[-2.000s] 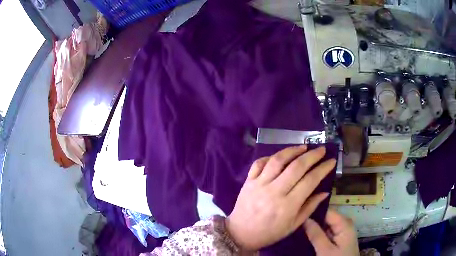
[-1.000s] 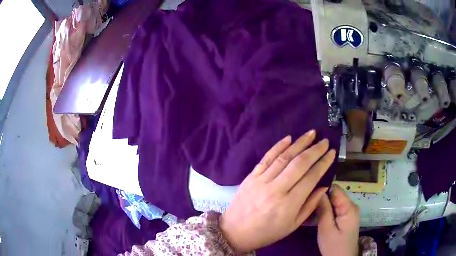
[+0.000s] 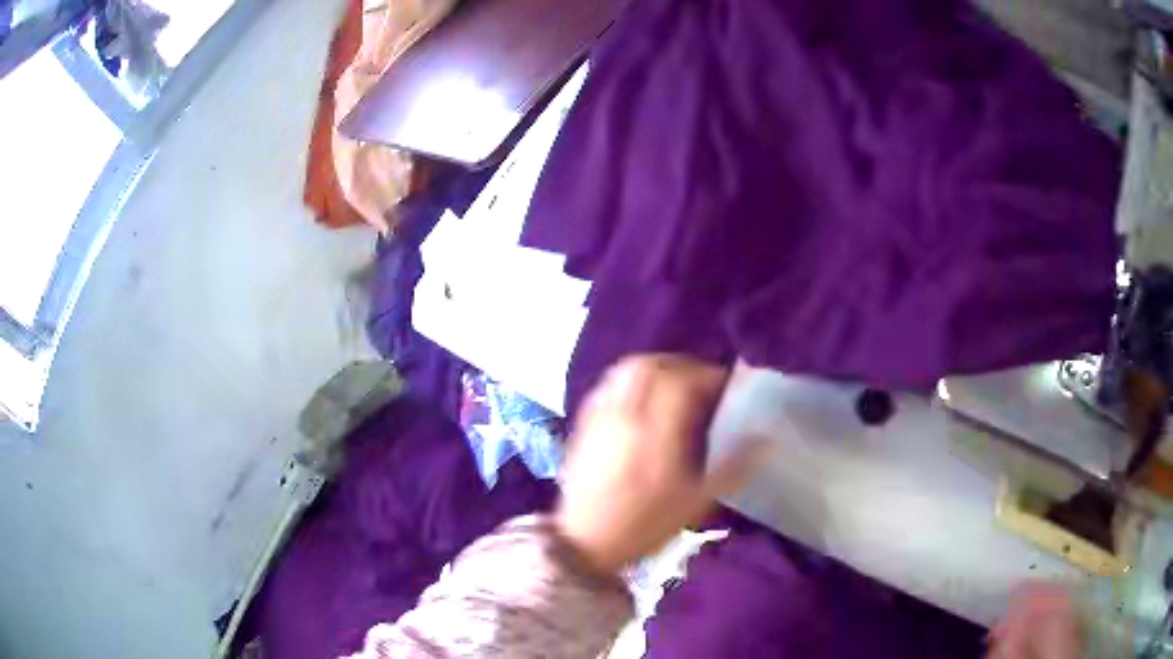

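Dark purple cloth (image 3: pixel 849 193) lies in folds over the machine table. My left hand (image 3: pixel 650 451) is blurred at the lower edge of the cloth, with the thumb apart to the right; whether it grips the cloth does not show. My right hand (image 3: pixel 1039 624) is small and blurred at the bottom edge, below the cream-framed cut-out (image 3: pixel 1068 521), and its fingers cannot be made out. The metal cloth plate (image 3: pixel 1029 412) shows below the cloth, and part of the needle area (image 3: pixel 1126 303) is at the right edge.
A glossy maroon board (image 3: pixel 476 77) and peach cloth (image 3: pixel 373 161) are at the upper left. A purple heap (image 3: pixel 386 528) lies low at left beside a grey block (image 3: pixel 347 406). More purple cloth (image 3: pixel 798 599) is below the table's front edge. A window (image 3: pixel 58 193) is at far left.
The view has swung left, so the machine head is mostly out of frame. My left hand has left the needle area for the cloth's lower left part. My hands are now far apart.
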